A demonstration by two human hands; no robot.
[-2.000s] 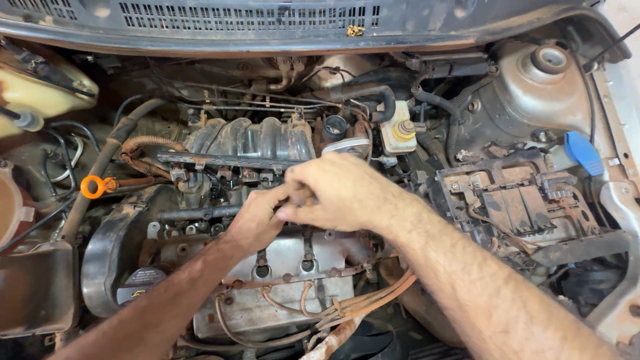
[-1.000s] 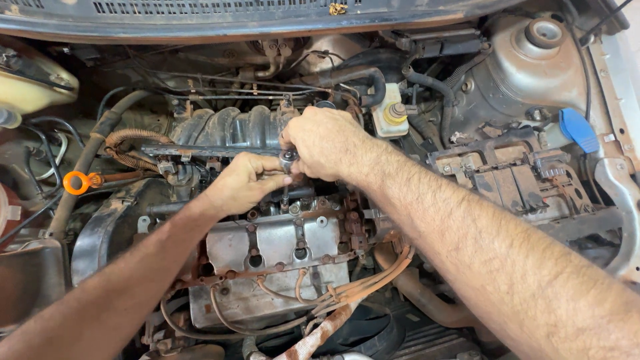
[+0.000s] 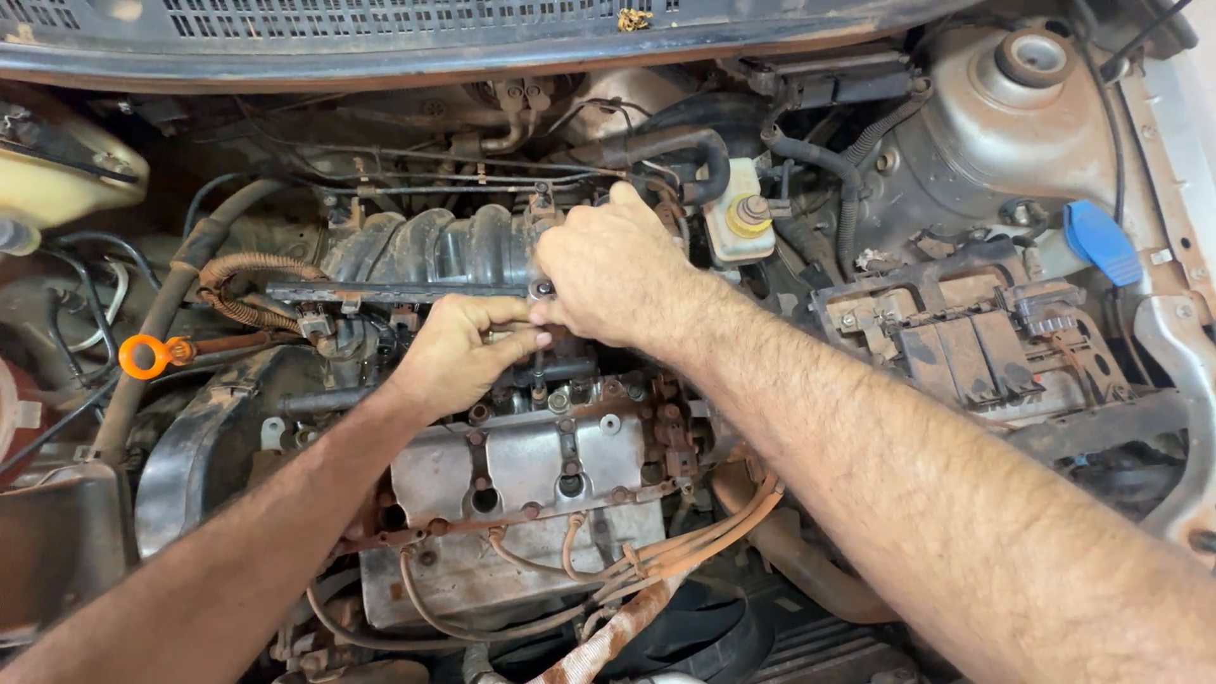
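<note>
My right hand is closed round what looks like a ratchet, whose round head shows at the fingertips; the handle is hidden in the hand. Just left of it, the thumb and fingers of my left hand pinch around the tool just under that head. A thin shaft runs down toward the rear edge of the metal valve cover. Behind both hands lies the ribbed black intake manifold, with a dark rail along its front. What the tool's tip meets is not clear.
An orange dipstick handle stands at left. Behind my right hand is a brake fluid reservoir with a yellow-ringed cap. A dusty fuse box and a blue cap are at right. Brown ignition leads cross the front.
Both hands have moved back from near the valve cover toward the intake manifold. The tool's round head, hidden two seconds ago, now shows between them. The view has shifted slightly.
</note>
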